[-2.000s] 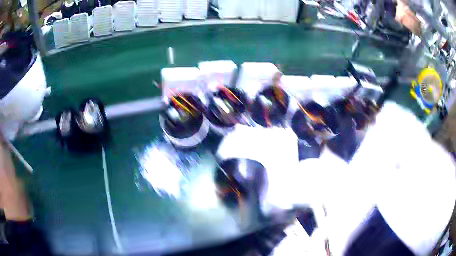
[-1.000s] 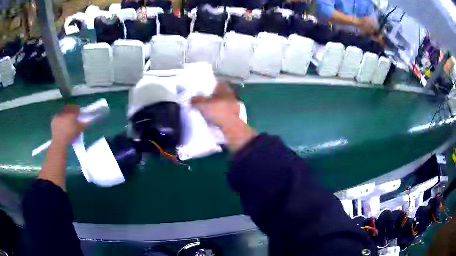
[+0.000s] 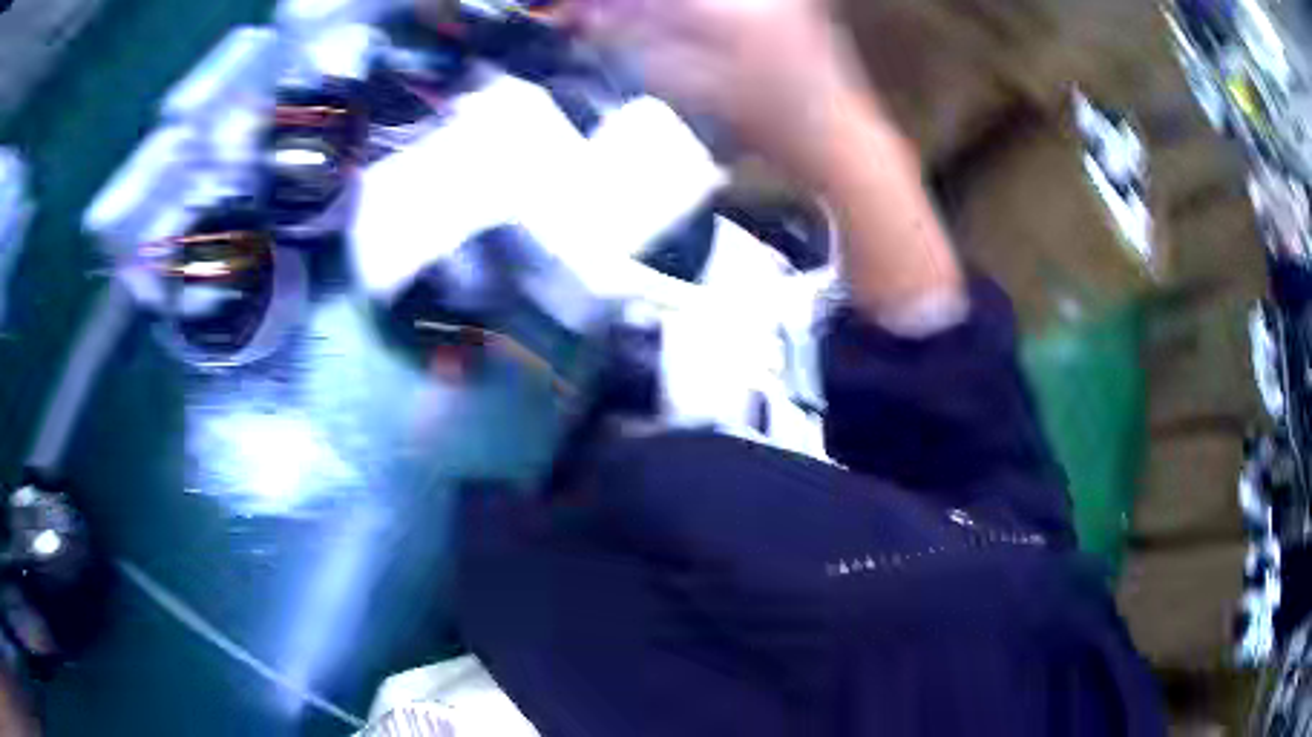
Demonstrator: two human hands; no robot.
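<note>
My right hand [image 3: 705, 58] is blurred and partly cut off at the top edge, above white and black camera units; I cannot tell whether it grips one. White housings [image 3: 475, 173] lie crowded below and left of it. A black dome [image 3: 223, 295] with orange wires faces up in a white housing on the green bench [image 3: 173, 504]. Another black dome [image 3: 310, 159] lies behind it. A skin-coloured patch shows at the lower left edge; I cannot tell whether it is my left hand.
Dark round parts [image 3: 51, 554] lie at the left. A thin white strand crosses the bench below them. Brown cartons [image 3: 1194, 533] stand at the right beside a patch of green floor [image 3: 1079, 418]. A white piece [image 3: 446, 698] shows at the bottom edge.
The view has swung from the row of upright white units to the crowded units and cartons. My right hand is off the white unit it touched. The piece in my left hand is out of view.
</note>
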